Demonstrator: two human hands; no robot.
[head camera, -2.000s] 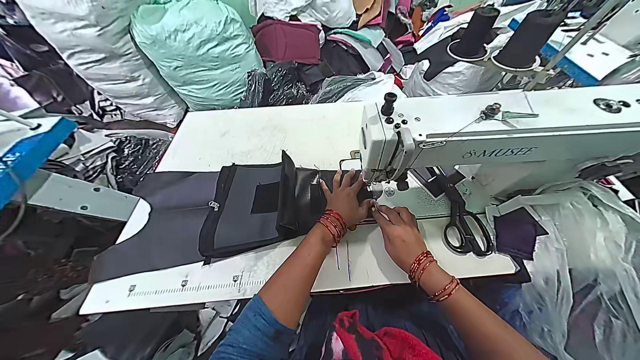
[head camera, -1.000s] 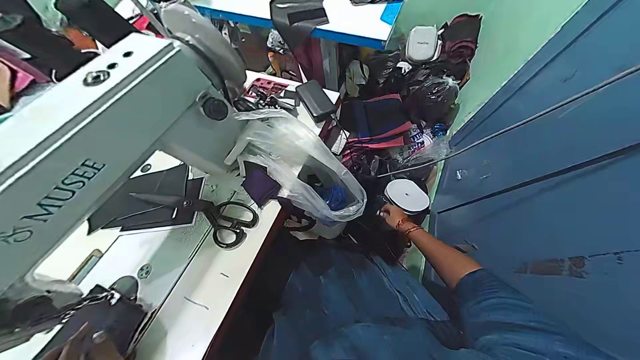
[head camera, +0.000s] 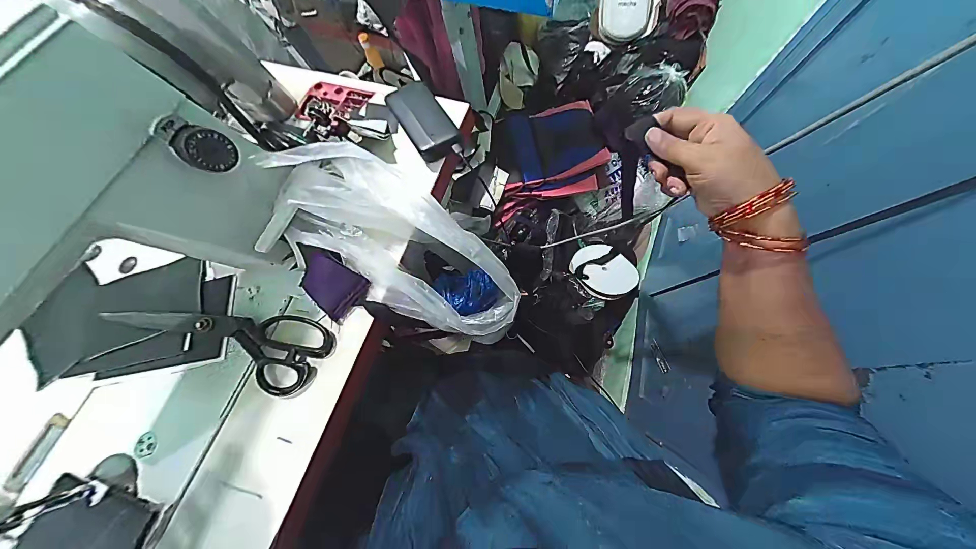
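Observation:
My right hand (head camera: 698, 156), with red and gold bangles at the wrist, is raised at the upper right. It grips the end of a black fabric strap (head camera: 627, 171) that hangs down in front of the clutter. Below it lies a white round reel (head camera: 604, 271) with a black strip across it. My left hand is out of view. On the sewing machine table at the left are black-handled scissors (head camera: 221, 329), over dark fabric pieces (head camera: 145, 305). More dark fabric (head camera: 84, 522) lies at the lower left corner.
A clear plastic bag (head camera: 381, 229) with blue plastic inside hangs over the table edge. Behind it are a black power adapter (head camera: 424, 120) and a red tray (head camera: 333, 103). Black bags (head camera: 648, 84) fill the corner beside the blue wall panel (head camera: 877, 221).
My right hand has risen from beside the white reel and now holds the strap. My left hand has left the view. The view has swung right from the sewing area.

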